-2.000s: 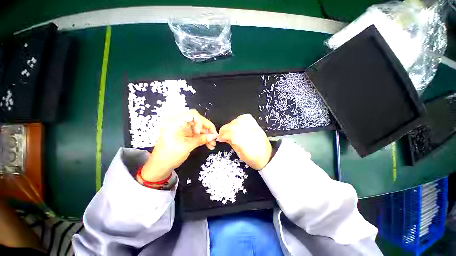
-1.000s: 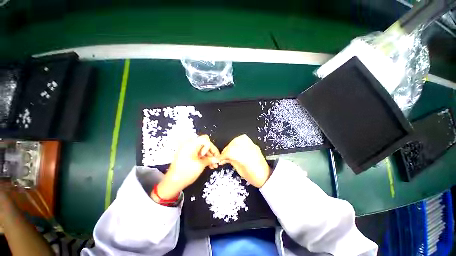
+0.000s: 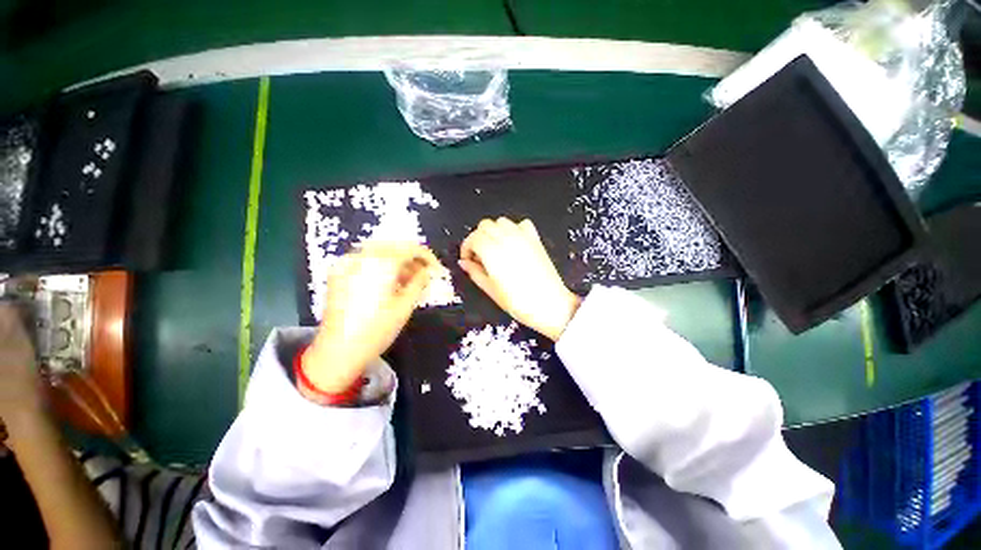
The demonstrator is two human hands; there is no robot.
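Note:
My left hand point(image 3: 372, 306) is over the heap of white plastic housings point(image 3: 385, 204) at the left end of the long black tray point(image 3: 500, 193). Its fingers are curled, and its fingertips are too blurred to show whether they hold a piece. My right hand point(image 3: 516, 273) is over the tray's middle, fingers bent down, fingertips hidden or too small to read. Thin silvery metal pins point(image 3: 645, 220) lie densely at the tray's right end. A round heap of small white pieces point(image 3: 496, 379) lies in the small black tray point(image 3: 436, 435) nearest my body.
A tilted black tray point(image 3: 801, 193) overlaps the long tray's right end. Clear plastic bags lie beyond the long tray point(image 3: 452, 104) and at the far right point(image 3: 927, 118). A tray of dark parts point(image 3: 923, 301), a blue basket point(image 3: 898, 473), an orange-brown box point(image 3: 112, 355) and another person's arm point(image 3: 54, 462) also show.
My hands were together above the near tray and have moved apart. The left went up and left to the white housings, the right up over the tray's middle. The view has shifted.

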